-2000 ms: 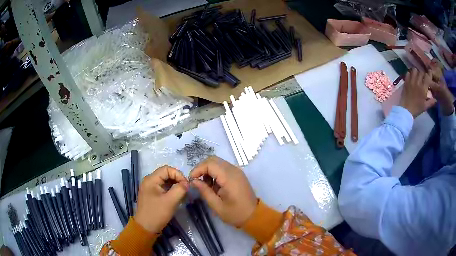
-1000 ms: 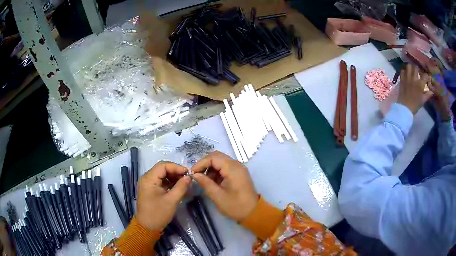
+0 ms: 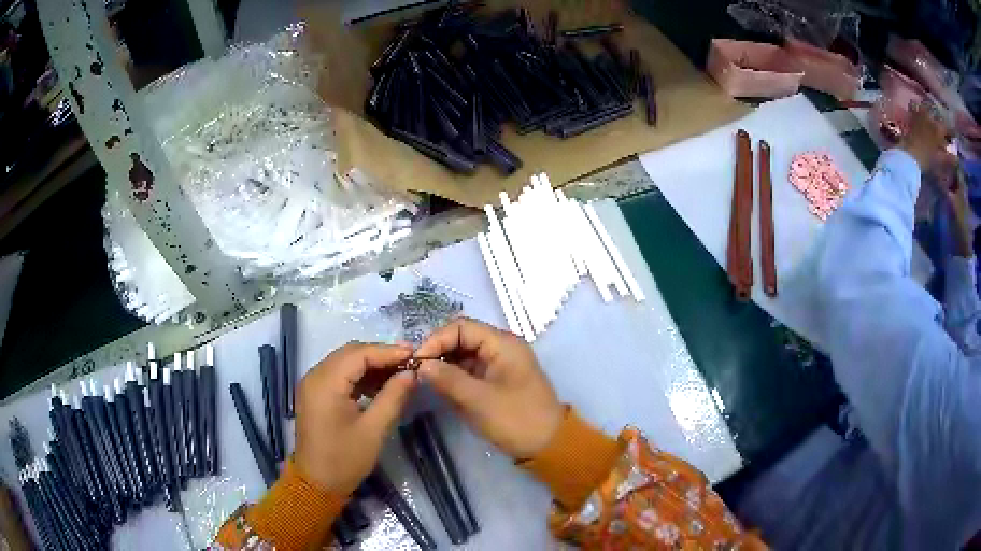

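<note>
My left hand [image 3: 350, 414] and my right hand [image 3: 489, 387] meet fingertip to fingertip in the middle of the view. Between them they pinch a tiny metal fitting [image 3: 412, 365], mostly hidden by the fingers. A pile of small grey metal fittings [image 3: 423, 305] lies just behind my fingers. Loose dark sleeves [image 3: 439, 479] lie under and between my hands, and more lie left of my left hand. A fan of white rods [image 3: 549, 258] lies behind my right hand. A dense row of filled sleeves [image 3: 134, 436] with white tips lies at the left.
Black sleeves [image 3: 484, 81] are heaped on brown paper [image 3: 688, 92] at the back. A clear bag of white rods [image 3: 269, 183] lies behind a chipped metal post [image 3: 134, 172]. At right are brown straps [image 3: 742, 215], pink pieces [image 3: 819, 183] and a person's blue sleeve [image 3: 882, 291].
My hands stay together at nearly the same place, slightly higher in the view. The neighbour's arm has reached further back, toward the pink boxes.
</note>
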